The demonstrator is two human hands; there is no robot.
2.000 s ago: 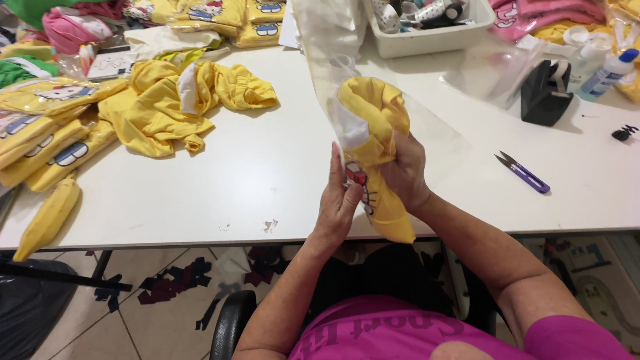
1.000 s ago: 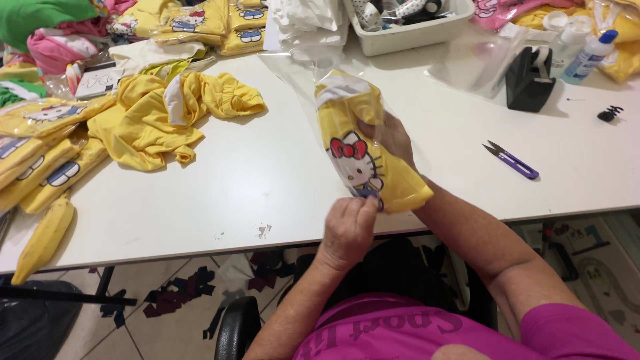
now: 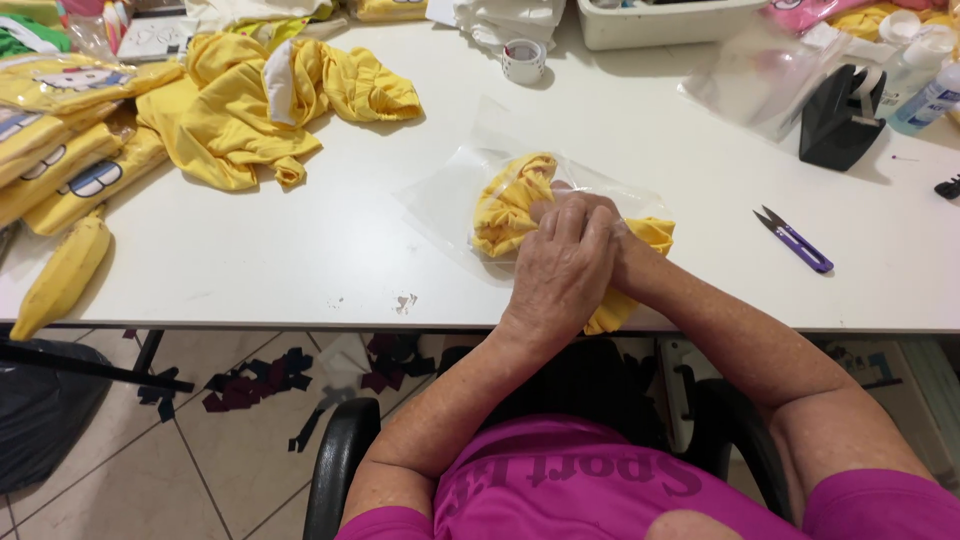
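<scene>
A yellow fabric garment (image 3: 510,210) lies bunched on the white table, partly inside a clear plastic bag (image 3: 442,187). My right hand (image 3: 585,202) reaches into the bag's mouth and grips the cloth, its fingers largely hidden. Over its wrist and back lies my left hand (image 3: 562,262), fingers bent on the bag's edge; whether it pinches the film cannot be told. More yellow cloth sticks out under my right wrist. Left of the bag another yellow garment (image 3: 225,112) with a white part lies crumpled.
Purple thread snips (image 3: 795,240) lie at the right, near a black tape dispenser (image 3: 840,120), clear bags (image 3: 757,82) and bottles (image 3: 922,97). A tape roll (image 3: 523,61) and white bin (image 3: 667,26) stand behind. Packed yellow garments (image 3: 82,165) and a banana (image 3: 64,270) lie left.
The garment and bag have come down from my raised hands onto the table. The printed cat face seen one second ago is out of sight. My left hand now lies over my right wrist.
</scene>
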